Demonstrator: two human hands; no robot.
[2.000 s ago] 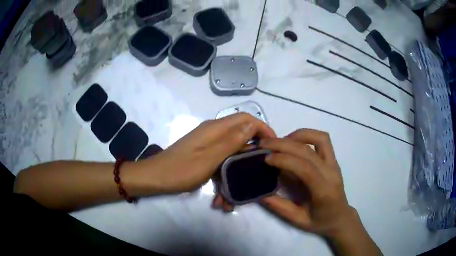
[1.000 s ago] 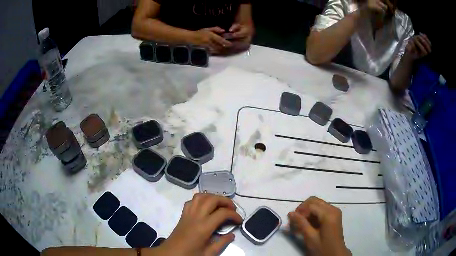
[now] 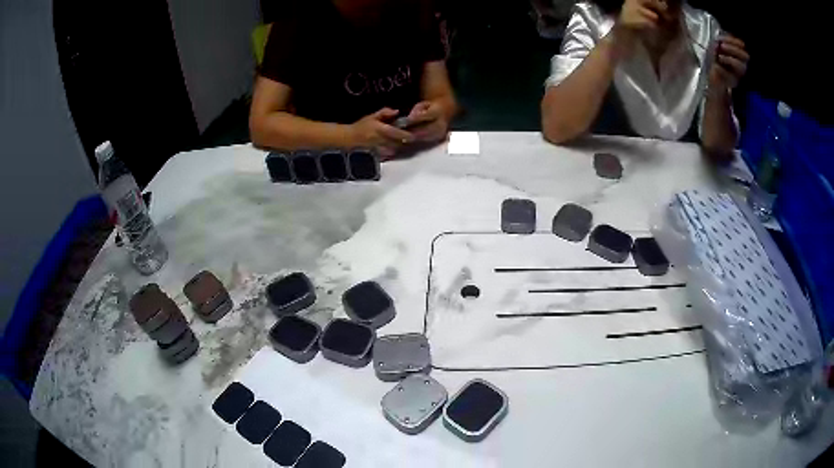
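Neither of my hands is in the picture. A padded housing [image 3: 475, 409] with a black face and grey rim lies nearest me. A bare silver metal housing [image 3: 414, 403] lies at its left, and another bare housing [image 3: 401, 355] lies just beyond. Several more padded housings [image 3: 347, 341] are grouped to the left of these. A diagonal row of black adhesive pads [image 3: 259, 421] lies on the white backing sheet [image 3: 274, 377] at the lower left; the last pad is near the bottom edge.
Brown-faced pieces [image 3: 157, 311] and a water bottle [image 3: 133, 210] stand at left. Four-sided dark pieces [image 3: 320, 165] line the far edge before a seated person; another person sits at right. Grey pieces [image 3: 572, 221] lie beyond the grooves, near a plastic bag [image 3: 732, 283] and blue crate [image 3: 807, 164].
Both hands have left the picture. The padded housing that they held two seconds ago lies on the table. The view has tilted up, showing more of the people opposite.
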